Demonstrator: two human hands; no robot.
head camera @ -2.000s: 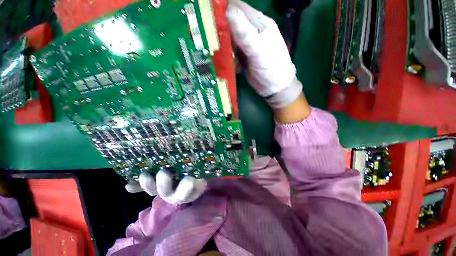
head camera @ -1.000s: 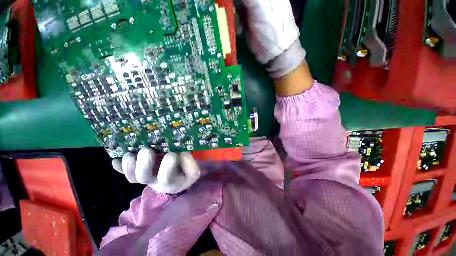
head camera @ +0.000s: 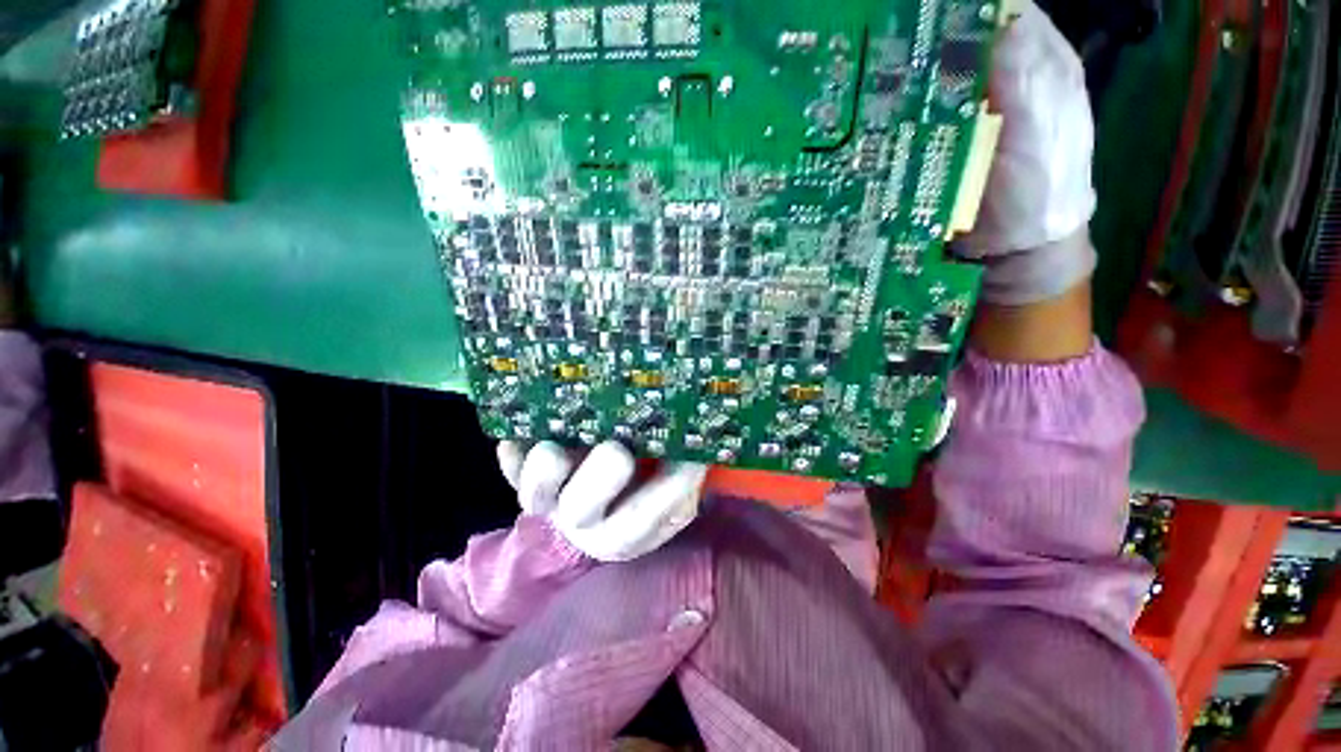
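A large green circuit board (head camera: 662, 221) is held up in front of my chest, its side with rows of small chips facing me. Its top edge is cut off by the frame. My gloved left hand (head camera: 606, 495) grips the board's bottom edge, with white fingertips showing over it. My gloved right hand (head camera: 1037, 147) holds the board's right edge beside a cream connector; its fingers are partly hidden behind the board. A strip of red foam (head camera: 765, 485) shows under the board's lower edge.
The green bench mat (head camera: 265, 279) lies behind the board. A red foam holder with a board (head camera: 169, 154) stands upper left. Boards stand upright in a red holder (head camera: 1162, 338) at right. Foam trays (head camera: 1235, 588) with boards are lower right. A black bin with red foam (head camera: 177, 441) is lower left.
The board and both hands appear further right in the view, and the board is more level than two seconds ago. Both hands still hold it.
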